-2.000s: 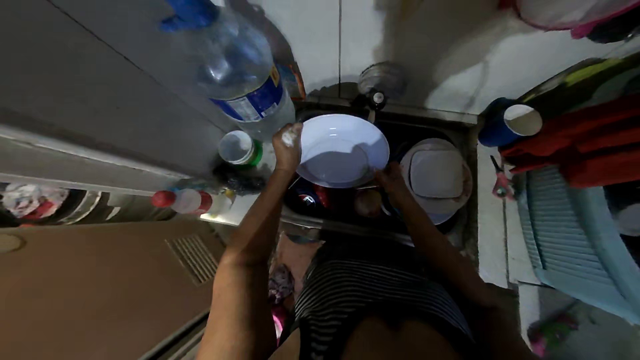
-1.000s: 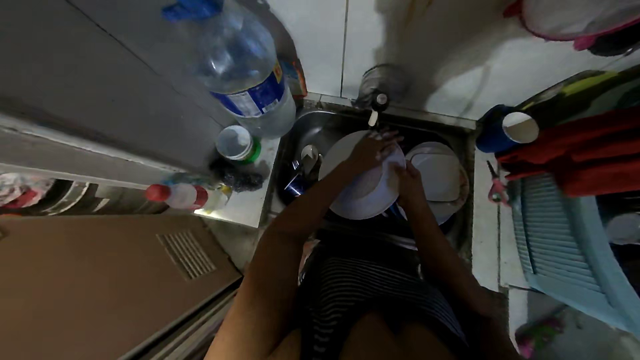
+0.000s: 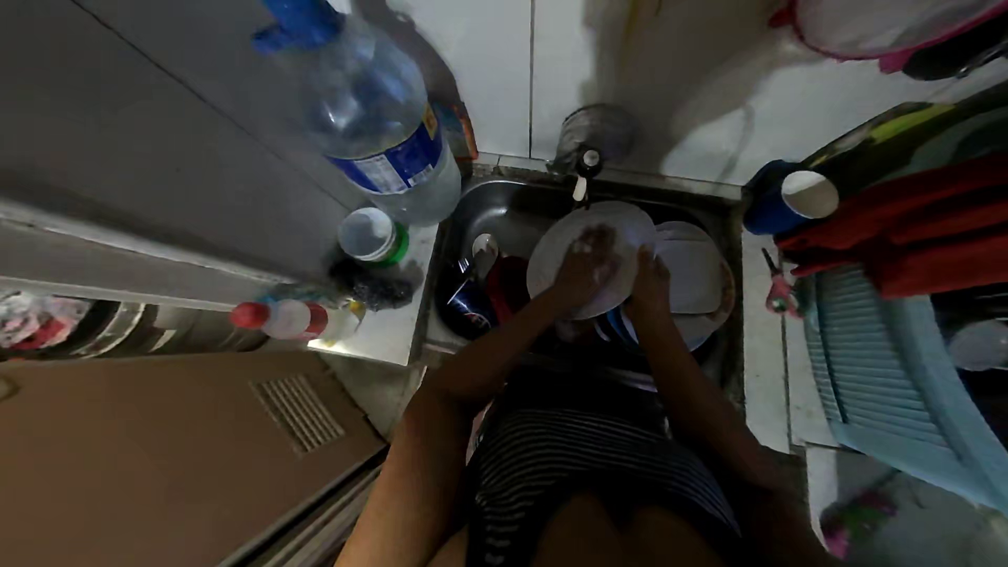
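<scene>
A round white plate [image 3: 551, 244] is tilted over the metal sink [image 3: 504, 197], below the faucet [image 3: 581, 185]. My left hand [image 3: 587, 264] lies spread on the plate's face, blurred, with whitish patches on it that look like suds; whether it holds a sponge cannot be told. My right hand [image 3: 650, 283] grips the plate's right edge. Right of it, a squarish white plate [image 3: 689, 276] rests on round plates in the sink. A dark blue cup [image 3: 471, 307], a spoon [image 3: 484, 248] and something red [image 3: 510, 287] lie in the sink's left part.
At left stand a large water bottle [image 3: 394, 150], a white tub [image 3: 368, 235], a dark mesh scrubber [image 3: 378, 287] and a red-capped bottle [image 3: 287, 319]. On the right are a blue cup [image 3: 807, 195], small scissors [image 3: 780, 291], a red cloth [image 3: 929, 220] and a light blue rack [image 3: 882, 362].
Two seconds ago both hands held the plate by its edges at the left; it has moved right and lower. My left hand has gone from its rim onto its face.
</scene>
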